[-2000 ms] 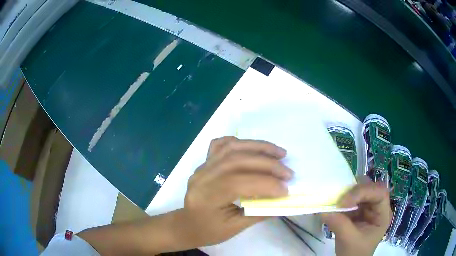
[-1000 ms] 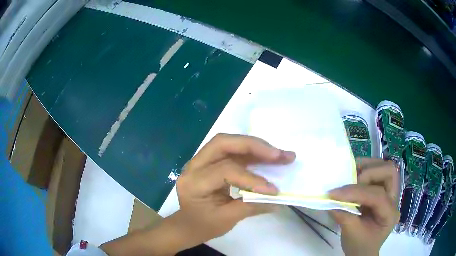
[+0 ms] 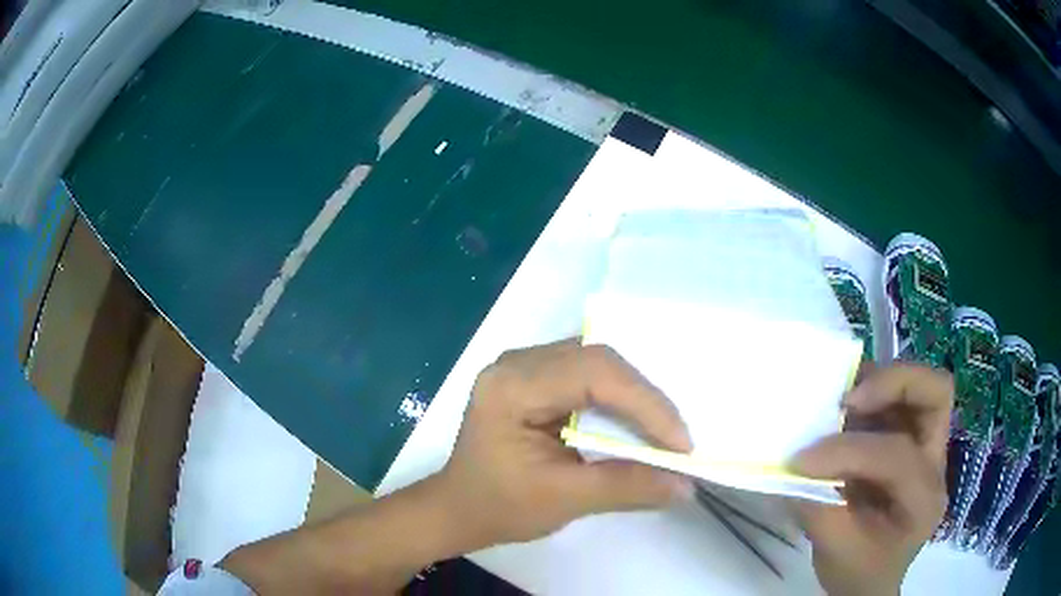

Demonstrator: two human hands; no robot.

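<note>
White paper sheets (image 3: 721, 373) with yellow edges are held between both hands, with a fold or crease near the far part. My left hand (image 3: 559, 448) grips their near left edge, thumb on top. My right hand (image 3: 884, 466) grips the near right edge, fingertips on the paper. The tweezers (image 3: 745, 533) lie on the white work sheet (image 3: 559, 259), partly hidden under the papers and hands.
Several open device halves with green circuit boards (image 3: 923, 297) stand in a row at the right. One more (image 3: 848, 291) is partly behind the papers. A scuffed green bench (image 3: 349, 256) is at left, black tape (image 3: 639, 133) at the sheet's corner, cardboard boxes (image 3: 146, 431) below left.
The papers have tilted so that more of their surface and a crease show. My left thumb has moved onto their near edge. Both hands still hold them. The view has shifted slightly.
</note>
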